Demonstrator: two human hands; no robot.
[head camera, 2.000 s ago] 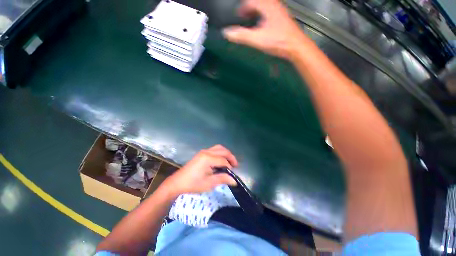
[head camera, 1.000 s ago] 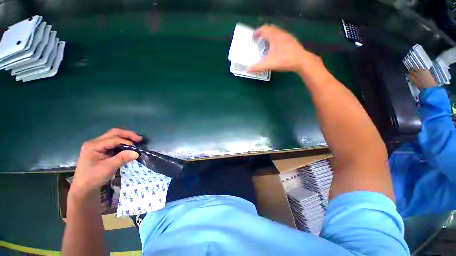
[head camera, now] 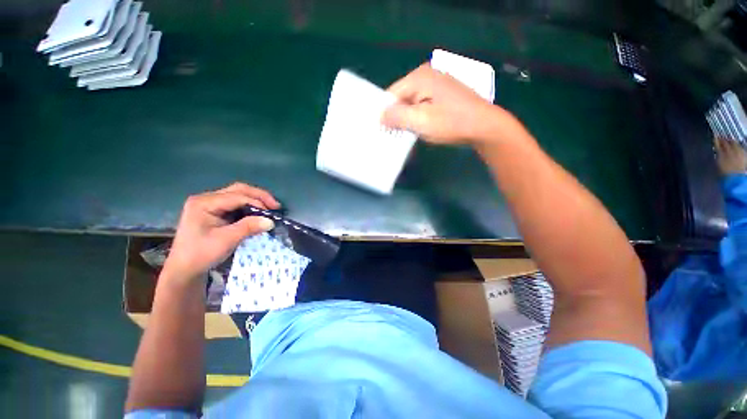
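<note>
My right hand (head camera: pixel 438 105) grips a white cover (head camera: pixel 360 135) by its right edge and holds it tilted over the green bench. Another white cover (head camera: pixel 468 72) lies behind my right hand, partly hidden by it. My left hand (head camera: pixel 217 229) pinches the black sheet of feet (head camera: pixel 307 240) at the bench's front edge. The release liner (head camera: pixel 264 277), white with blue print, hangs below it over my lap. No black feet can be made out on the held cover.
A stack of covers (head camera: pixel 106 45) stands at the back left of the bench (head camera: pixel 237 106). An open carton (head camera: pixel 463 315) with packed plates is below right; the left carton (head camera: pixel 141 282) is below left. A blue-sleeved person (head camera: pixel 696 303) handles plates at far right.
The view has turned slightly. My right hand has drawn a cover leftward and towards me from where covers lay, and one stays behind. My left hand still holds the black sheet.
</note>
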